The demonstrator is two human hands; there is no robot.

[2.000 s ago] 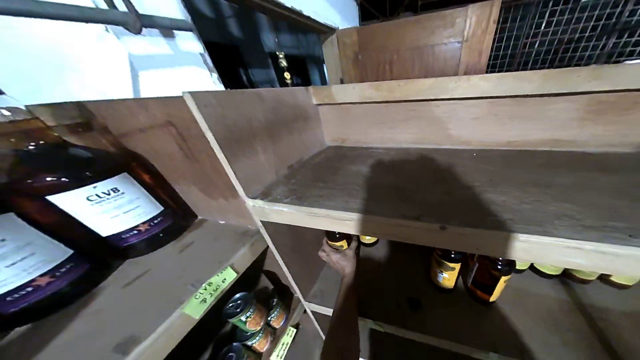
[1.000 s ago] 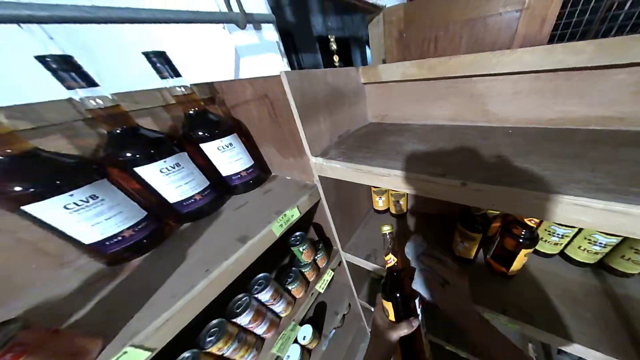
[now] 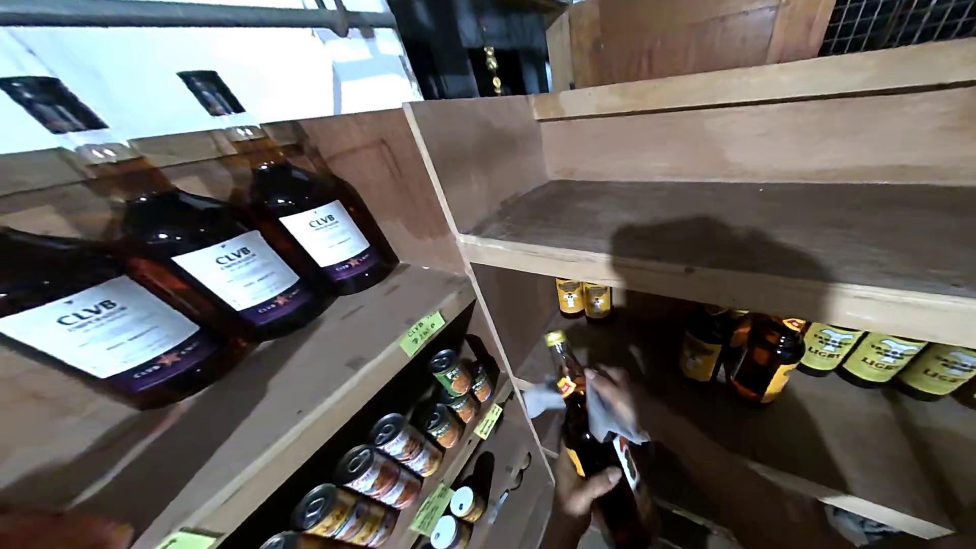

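Observation:
A dark brown glass bottle [image 3: 581,427] with a yellow cap and yellow label stands tilted in front of the shelves. My left hand [image 3: 583,488] is closed around its lower body. My right hand [image 3: 614,396] holds a grey cloth [image 3: 602,415] against the bottle's neck and shoulder. Two small yellow-labelled bottles [image 3: 584,297] stand behind, under the upper right shelf. Further right on that lower shelf are brown bottles [image 3: 766,358] and several bottles with yellow-green labels [image 3: 884,357].
Large amber liquor bottles [image 3: 229,263] line the left shelf [image 3: 366,335]. Below them stand several food cans [image 3: 377,476], white-lidded jars [image 3: 467,503] and a spoon [image 3: 507,488]. The upper right shelf [image 3: 732,282] has a wooden front edge above the hands. A wooden divider [image 3: 457,229] separates the two sides.
Two seconds ago a hand reached under the right shelf to a small bottle there. A bottle is now out in front, held in my left hand, with the cloth in my right hand against it.

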